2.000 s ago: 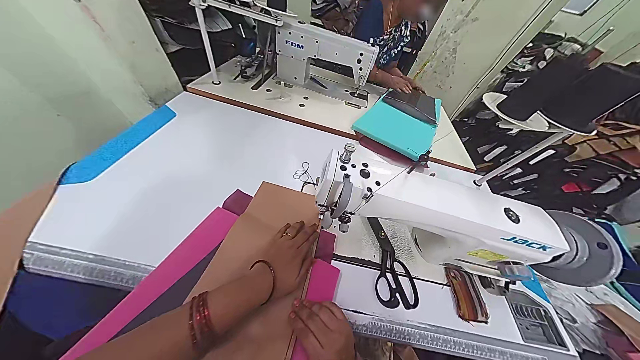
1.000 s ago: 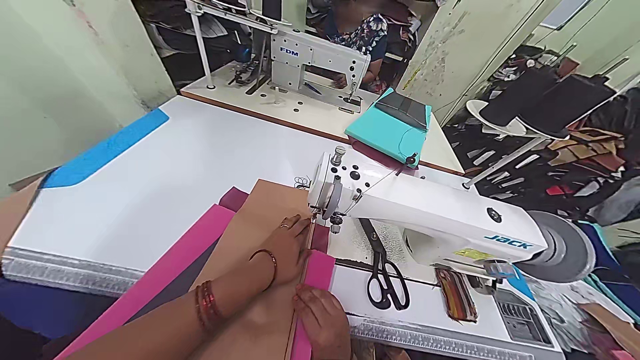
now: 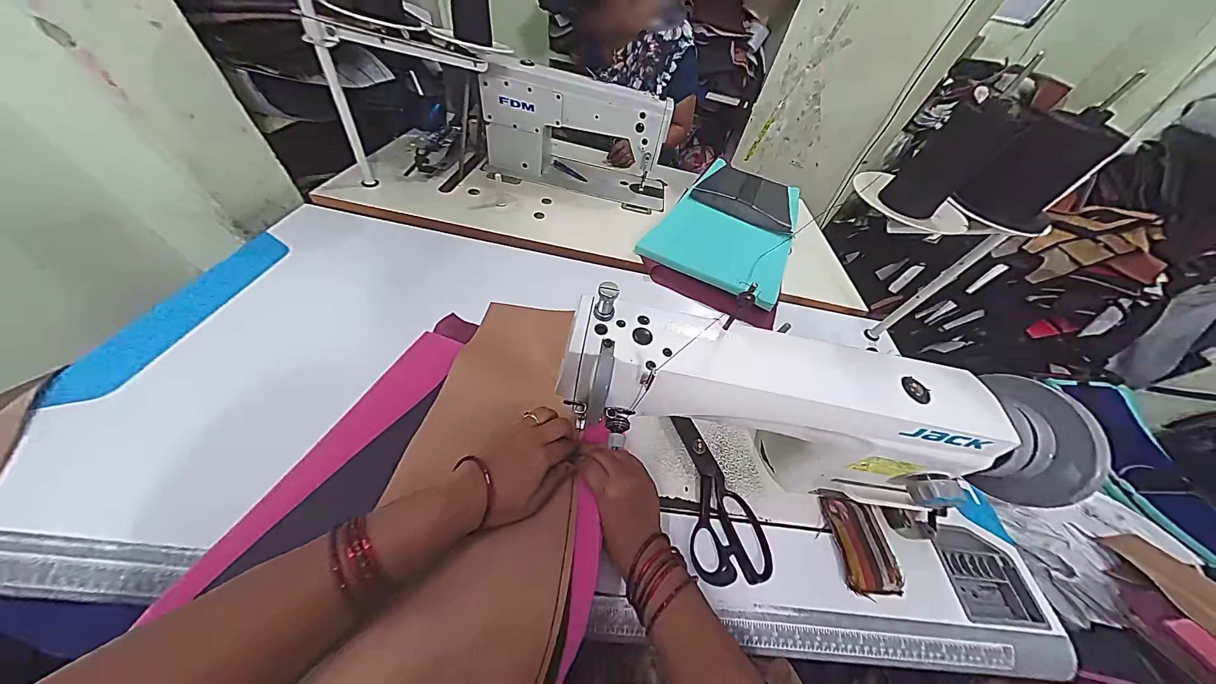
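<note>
A Jack sewing machine (image 3: 779,380) stands on the white table, its needle end toward the left. Beneath and beside that end lies a brown sheet of material (image 3: 513,351) over pink material (image 3: 408,380) and a dark layer. My left hand (image 3: 534,465) rests on the brown sheet, fingertips at its right edge close to the presser foot. Against the same edge, my right hand (image 3: 617,484) pinches the pink strip and the brown edge, its fingers touching those of the left. The fingertips partly hide the seam. Black-handled scissors (image 3: 727,532) lie right of my right hand.
Behind is an FDM sewing machine (image 3: 570,123), with a person (image 3: 655,66) seated beyond it. Turquoise pieces (image 3: 722,237) lie on that table's right side. Black thread cones (image 3: 997,161) stand at the right. A bundle of coloured strips (image 3: 862,546) and a ruler (image 3: 855,651) are near the front edge.
My right hand has moved up along the edge to the presser foot, beside my left hand. The maroon piece seen there earlier no longer shows.
</note>
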